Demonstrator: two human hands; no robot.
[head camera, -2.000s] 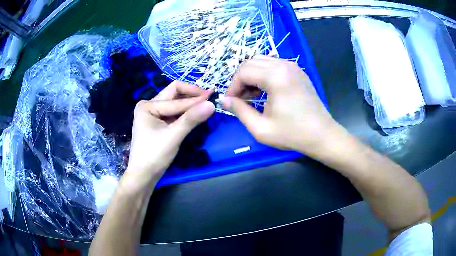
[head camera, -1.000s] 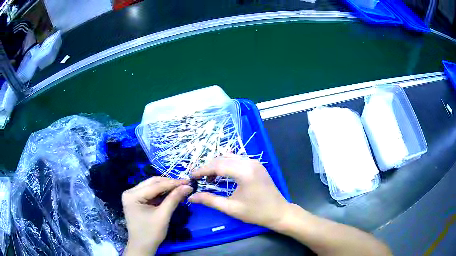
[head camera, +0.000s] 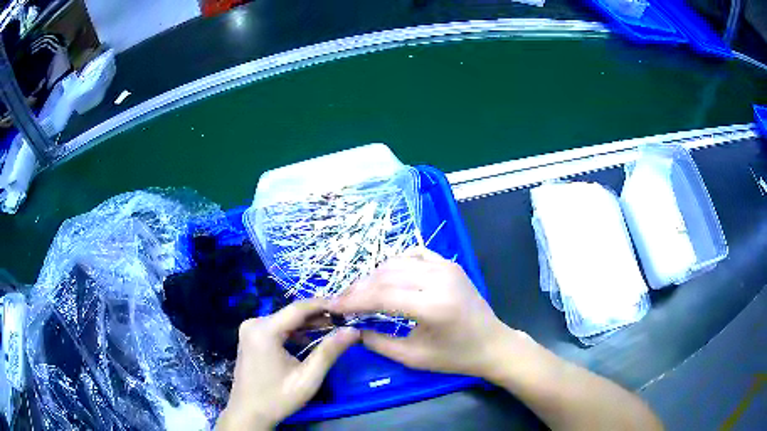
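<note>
My left hand (head camera: 282, 358) and my right hand (head camera: 433, 316) meet over the front of the blue tray (head camera: 467, 244). Between their fingertips is a small black piece (head camera: 339, 320), mostly covered by fingers. A thin white stem (head camera: 315, 343) shows near the left fingertips. Behind the hands, an open clear tub (head camera: 261, 206) holds many tangled white stems (head camera: 345, 227). A heap of black pieces (head camera: 210, 295) lies at the left of the tray.
A crumpled clear plastic bag (head camera: 109, 295) lies left of the tray. Two clear containers with white contents (head camera: 593, 257) (head camera: 664, 223) stand to the right. A metal rail (head camera: 538, 168) borders the green surface (head camera: 336, 101). Blue trays (head camera: 656, 25) are at the far right.
The view has tilted up since the first frame, showing more green surface. Both hands stay together; a thin white stem now shows by the left fingertips.
</note>
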